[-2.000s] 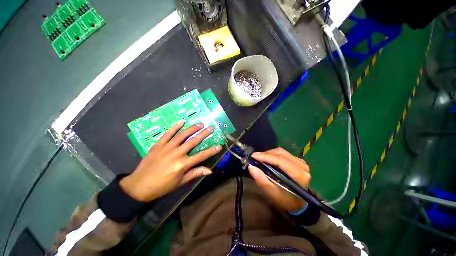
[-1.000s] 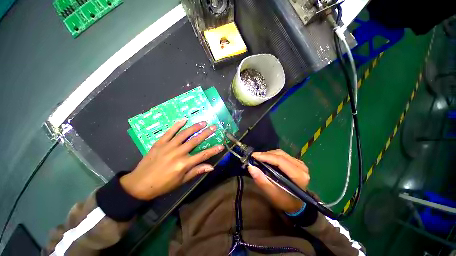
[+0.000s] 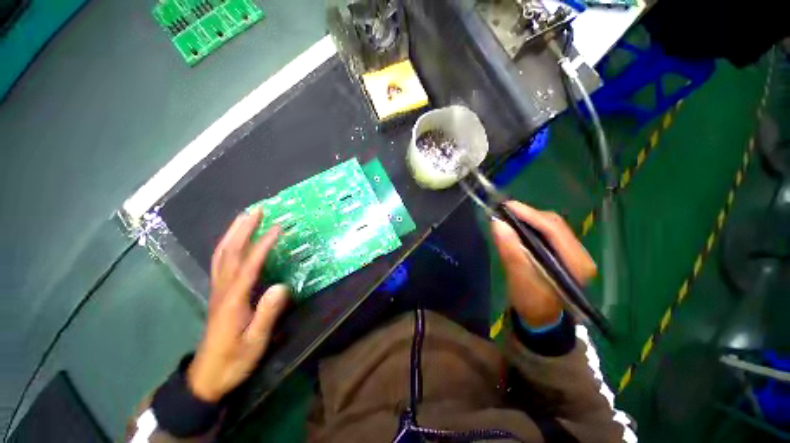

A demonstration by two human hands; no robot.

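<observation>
A green circuit board panel [image 3: 333, 229] lies on the black work mat, overlapping another board [image 3: 388, 197] whose edge shows at its right. My left hand [image 3: 238, 298] is at the panel's left end, fingers apart, the fingertips over its left edge; whether they touch it I cannot tell. My right hand [image 3: 541, 260] holds the soldering iron [image 3: 546, 255], slightly blurred. The iron's tip end is at the near right rim of the off-white solder waste cup [image 3: 472, 134], which has silvery bits inside.
The yellow cleaning sponge [image 3: 395, 90] sits before the dark iron stand [image 3: 372, 30]. Another green board panel [image 3: 208, 24] lies on the grey-green belt [image 3: 104, 130]. A metal mechanism [image 3: 520, 26] stands at top right, with a hose and cable trailing right. Yellow-black tape [image 3: 654, 138] marks the floor.
My right hand has lifted the iron from the board's right corner up to the cup. My left hand has slid left off the middle of the panel. The view has shifted.
</observation>
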